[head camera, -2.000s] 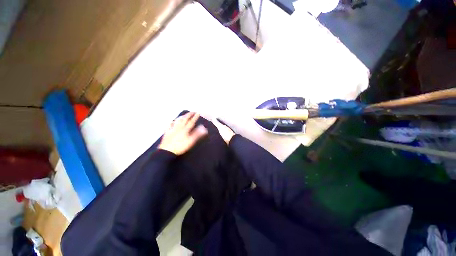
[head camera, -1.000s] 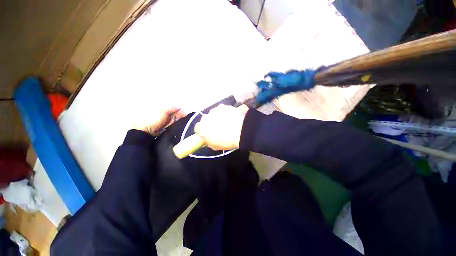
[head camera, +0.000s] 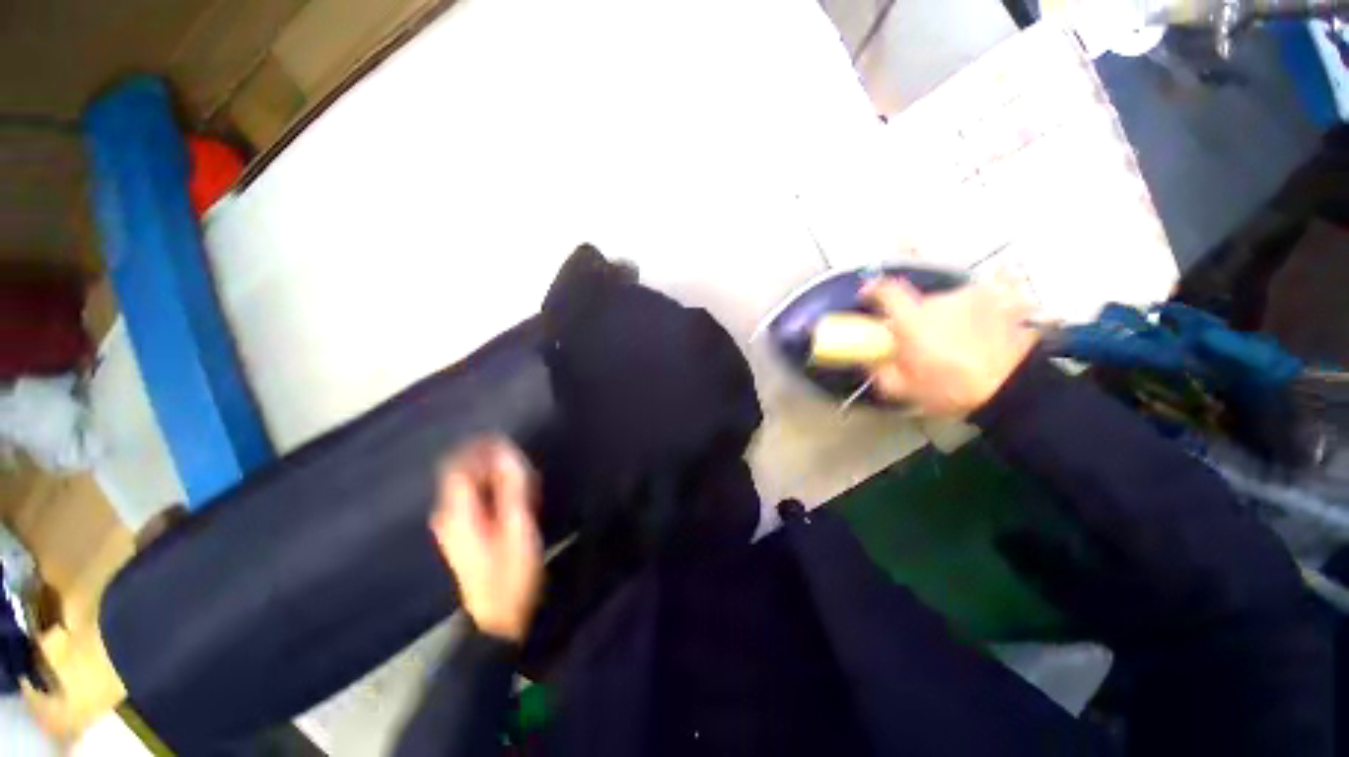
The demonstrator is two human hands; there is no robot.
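Note:
A black garment (head camera: 644, 385) lies bunched over the right end of the long dark navy padded board (head camera: 326, 547). My right hand (head camera: 947, 348) is closed on the cream-yellow handle of the steam iron (head camera: 806, 318), to the right of the garment on the pale table cover; motion blurs both. My left hand (head camera: 493, 533) is blurred, over the front edge of the board and left of the garment; whether it touches cloth cannot be told.
The white table cover (head camera: 518, 163) lies under and behind the board. A blue bar (head camera: 170, 296) stands beyond the board's left part, beside a red-orange thing (head camera: 216, 170). Blue-wrapped hose (head camera: 1169, 348) runs right from the iron. Green floor (head camera: 947, 540) shows below.
My right hand took hold of the iron, had it over the garment, and has now moved it right, off the cloth. My left hand has moved back towards me, and the board is more exposed.

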